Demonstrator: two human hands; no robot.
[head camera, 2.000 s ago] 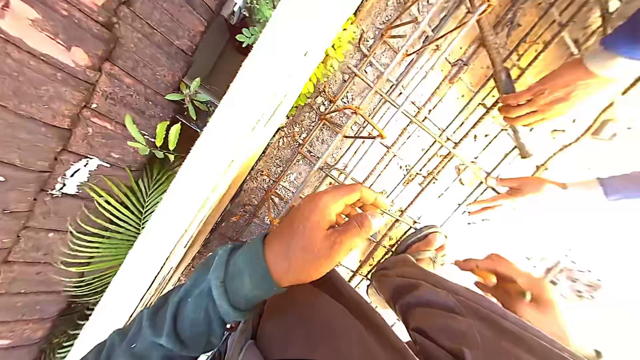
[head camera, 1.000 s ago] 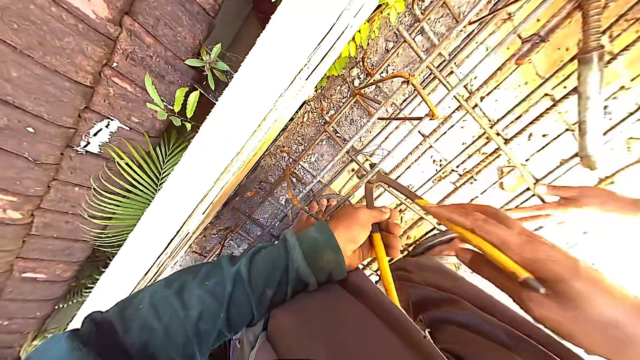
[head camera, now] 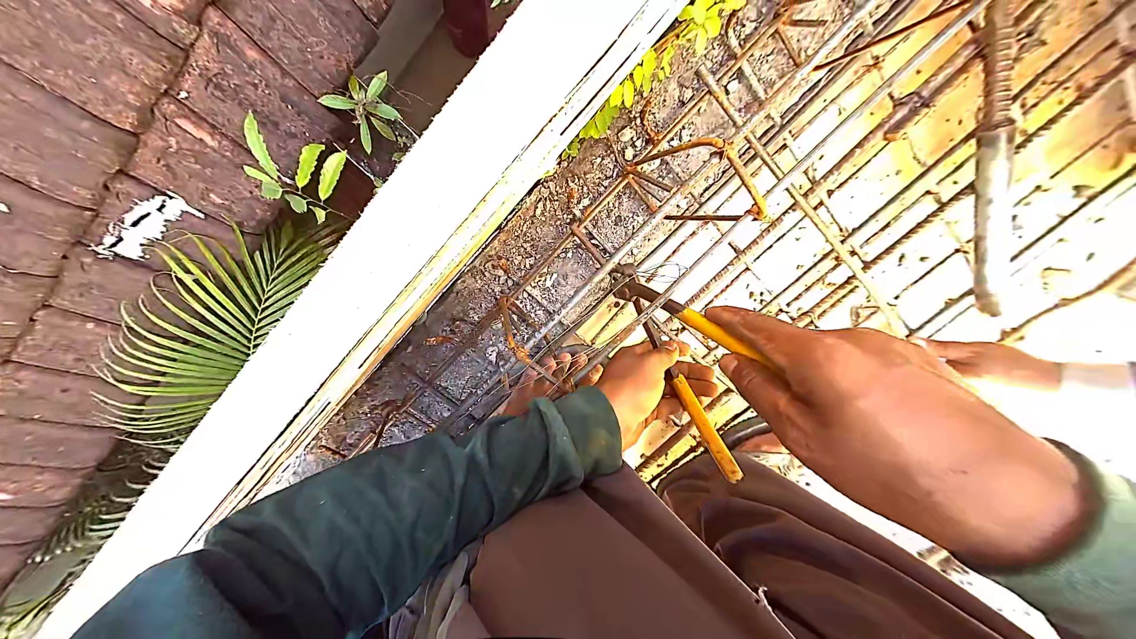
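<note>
Steel tying pincers (head camera: 632, 288) with yellow-covered handles are spread, their head at a thin tie wire (head camera: 661, 271) on the rebar mesh (head camera: 799, 191). My right hand (head camera: 852, 417) grips the upper handle. My left hand (head camera: 643, 386), below a dark green sleeve, closes around the lower handle near where its yellow cover begins. A bent rusty steel stirrup (head camera: 697, 151) sits on the bars above the pincers' head. Fingers (head camera: 541, 382) show beyond my left wrist; whose they are cannot be told.
Another person's hand (head camera: 985, 359) rests by the bars at right. A ribbed metal rod (head camera: 994, 177) lies at upper right. A white ledge (head camera: 390, 257) runs diagonally along the mesh. Beyond it are brown roof tiles (head camera: 71, 311), a palm frond (head camera: 240, 328) and small leafy plants (head camera: 306, 173).
The pincers, held low by my right hand two seconds ago, are up at the mesh with both my hands on them. Since one second ago their head has moved to the wire.
</note>
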